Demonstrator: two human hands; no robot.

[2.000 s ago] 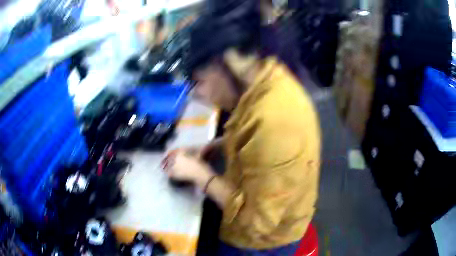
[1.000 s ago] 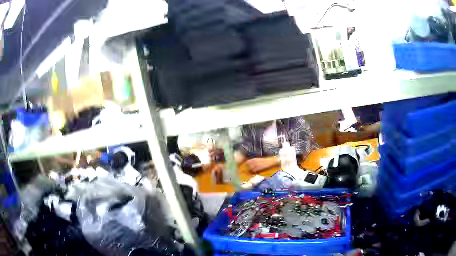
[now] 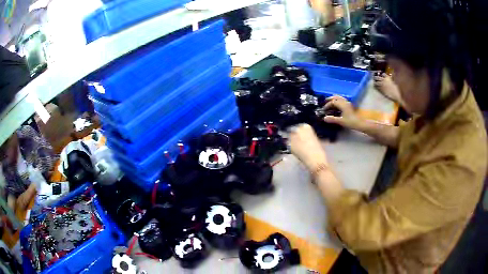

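Observation:
Neither of my hands is in the picture. Nearest in front of me, black camera housings stand in a group on the pale benchtop, several with a white ring board inside. One housing lies on its own near the orange stripe at the lower edge. Another with a pale ring board stands higher in the group. Red leads stick up among the housings. A loose-looking ring board is partly cut off at the bottom edge.
A blue parts bin full of boards and red leads is at the lower left. Stacked blue bins rise behind the housings. A person in a yellow jacket reaches over the bench at right. An open blue bin stands beyond.
The view has swung right and down from the shelf and parts bin to the housings. The neighbouring person, seen two seconds ago, is back in view with both hands at the black parts.

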